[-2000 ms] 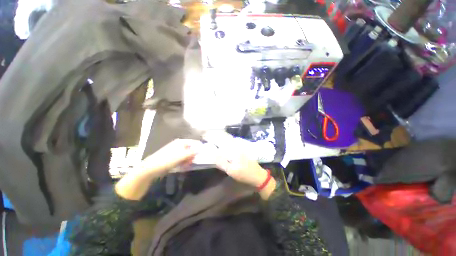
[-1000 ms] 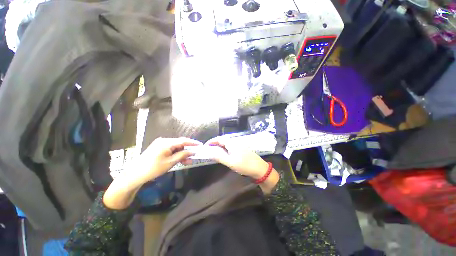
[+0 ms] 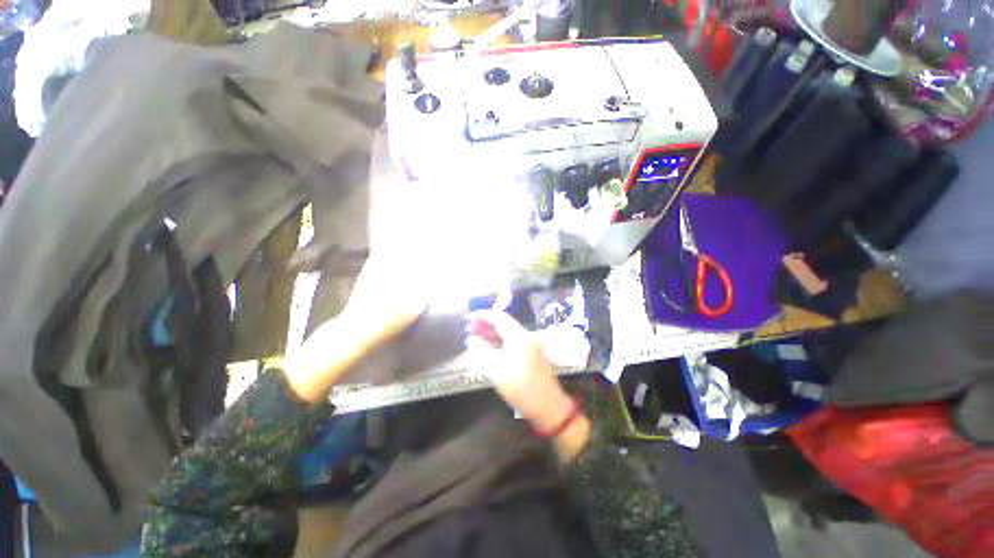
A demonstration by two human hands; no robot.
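The white overlock machine (image 3: 567, 93) stands in front of me, its needle area washed out by glare. My left hand (image 3: 382, 300) reaches into the glare at the needle area; its fingers are hidden in the light. My right hand (image 3: 512, 358) is just right of it at the table's front edge, fingers bent, a reddish spot at the fingertips. I cannot tell whether it holds anything. A grey-brown garment piece (image 3: 327, 294) lies under and beside my left hand. More grey-brown cloth (image 3: 436, 463) lies in my lap.
A large grey-brown garment heap (image 3: 120, 142) covers the left side. Red-handled scissors (image 3: 713, 286) lie on a purple cloth (image 3: 752, 245) right of the machine. A blue bin (image 3: 752, 420) with white scraps is below the table. A red bag (image 3: 894, 463) is at lower right.
My hands held a small white label between them at the table edge. Now they are apart, the left further forward into the glare. The label can no longer be made out.
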